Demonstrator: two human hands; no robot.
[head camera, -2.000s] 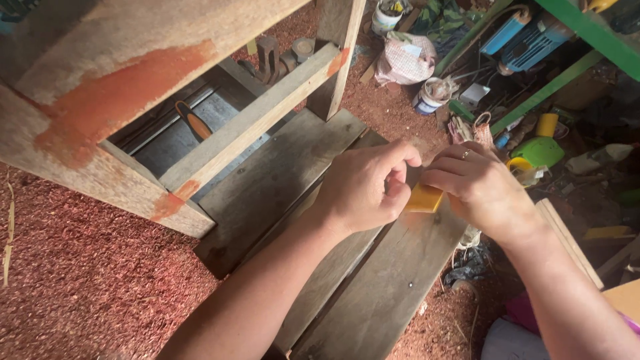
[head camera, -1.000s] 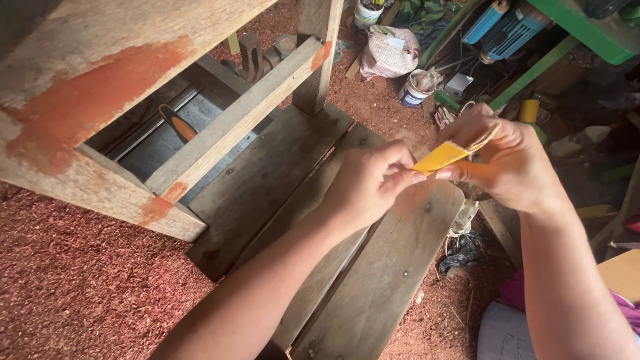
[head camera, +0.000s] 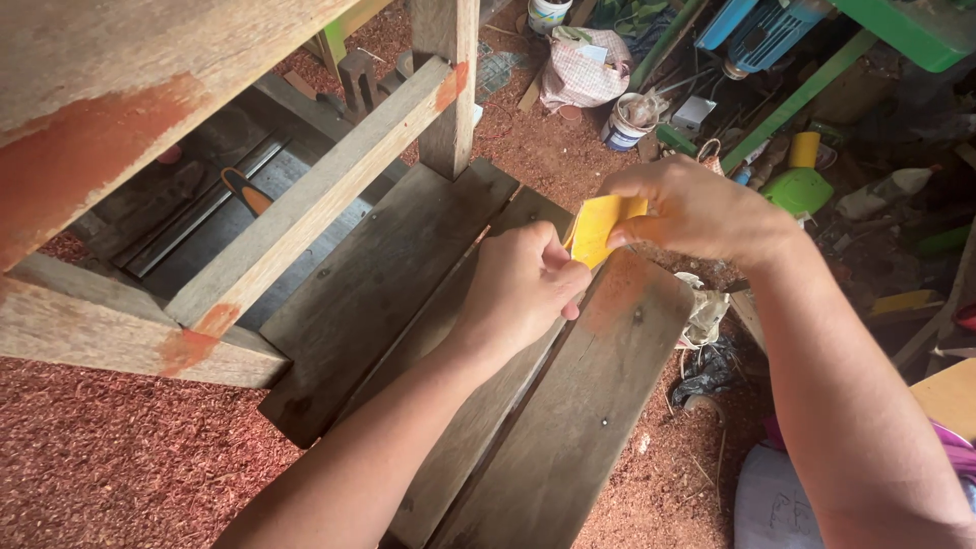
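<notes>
A folded yellow sheet, perhaps sandpaper (head camera: 598, 229), is between my two hands, above the far end of a slatted wooden bench (head camera: 549, 427). My left hand (head camera: 526, 290) pinches its lower left corner between thumb and fingers. My right hand (head camera: 679, 210) grips its right side, thumb on the near face and fingers behind. Reddish-brown filler or dust marks the board end below. To the left stands a wooden frame with a crossbar (head camera: 320, 191), with similar reddish patches at its joints.
Reddish wood shavings (head camera: 122, 457) cover the floor. An orange-and-black handle (head camera: 245, 192) shows behind the crossbar. Beyond the bench are a white bucket (head camera: 629, 122), a checkered sack (head camera: 585, 69) and a green metal stand (head camera: 801, 99) with a blue motor (head camera: 774, 38). A grey cloth-like item (head camera: 774, 499) lies lower right.
The yellow sheet was mostly covered by my hands at first and seen narrow and slanted a second ago; now its broad face shows. My left hand has stayed at its left end.
</notes>
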